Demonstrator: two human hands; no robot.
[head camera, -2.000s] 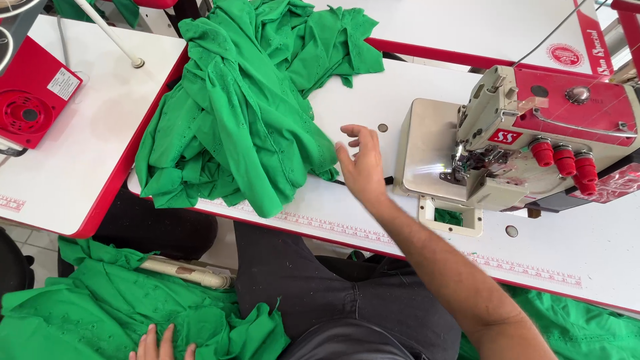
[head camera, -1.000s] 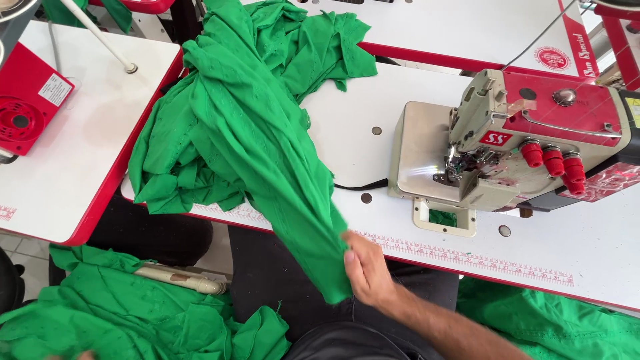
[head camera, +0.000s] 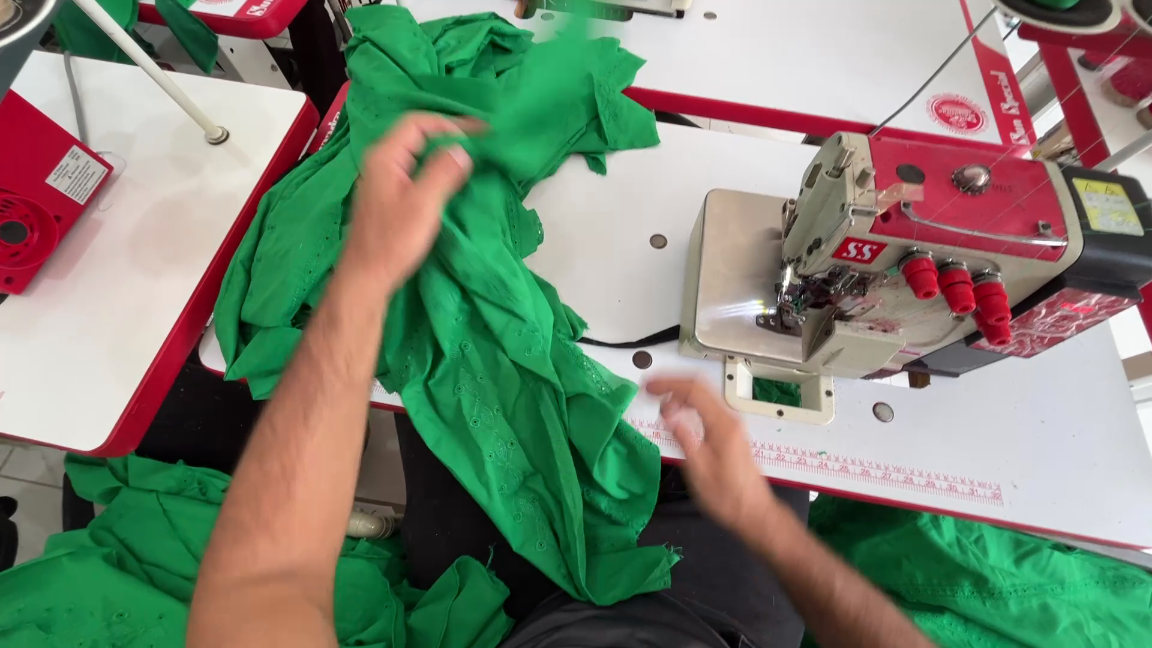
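Green embroidered fabric (head camera: 486, 378) lies in a heap on the left of the white sewing table and hangs over its front edge onto my lap. Above the heap, my left hand (head camera: 409, 193) pinches a blurred piece of the green cloth between thumb and fingers. My right hand (head camera: 711, 445) is blurred, over the table's front edge just right of the hanging cloth, fingers apart and holding nothing. An overlock sewing machine (head camera: 936, 243), red and cream, stands on the right; its metal plate (head camera: 738, 270) faces the heap.
More green fabric (head camera: 117, 567) lies low at the left, and another green pile (head camera: 1008, 567) at the lower right. A neighbouring white table (head camera: 153, 270) holds a red machine part (head camera: 36, 189) and a thin pole. A printed ruler (head camera: 864, 468) runs along the front edge.
My left hand has come from the lower left up to the heap and taken hold of cloth. My right hand has let go of the cloth end, which now spreads wider over my lap.
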